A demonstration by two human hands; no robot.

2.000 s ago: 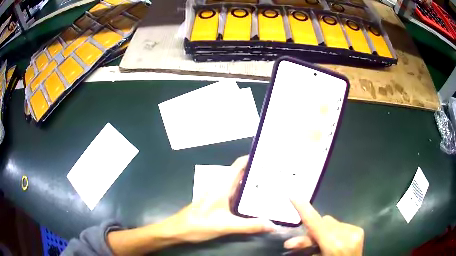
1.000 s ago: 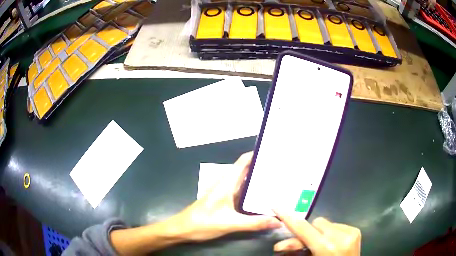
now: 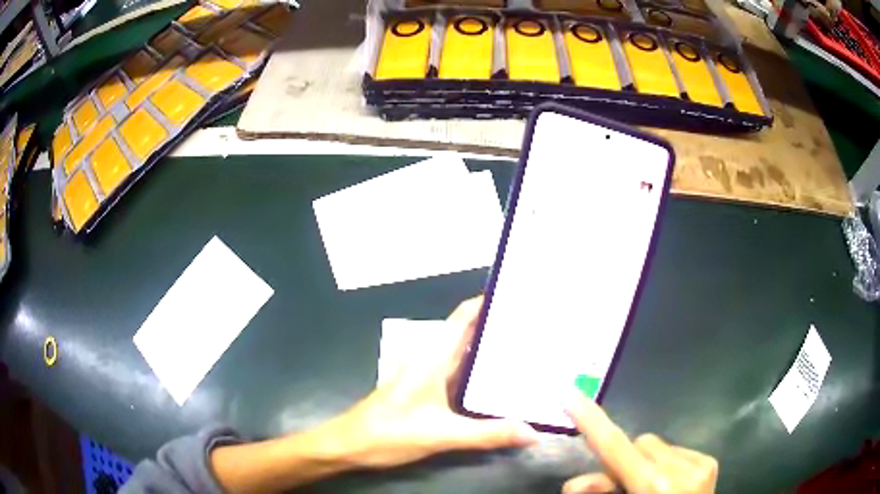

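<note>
A large smartphone (image 3: 569,260) with a dark purple edge is held upright and slightly tilted in front of me. Its screen is bright white, with a small red mark at upper right and a green button at lower right. My left hand (image 3: 415,410) grips the phone's lower left side and bottom. My right hand (image 3: 642,458) has its index fingertip at the lower right of the screen, by the green button. Its other fingers are curled and partly cut off by the bottom edge. Whether they hold anything cannot be told.
A blank sheet (image 3: 405,222) lies behind the phone, another (image 3: 204,320) at left, one (image 3: 410,343) under my left hand. A printed slip (image 3: 801,379) is at right, a yellow ring (image 3: 51,350) far left. Stacked trays (image 3: 569,101) stand on boards (image 3: 762,178); a yellow-part tray (image 3: 145,130) leans left.
The screen went from a page with orange patches to one with a red mark and green button. My right index finger moved right, from the phone's bottom edge to the green button.
</note>
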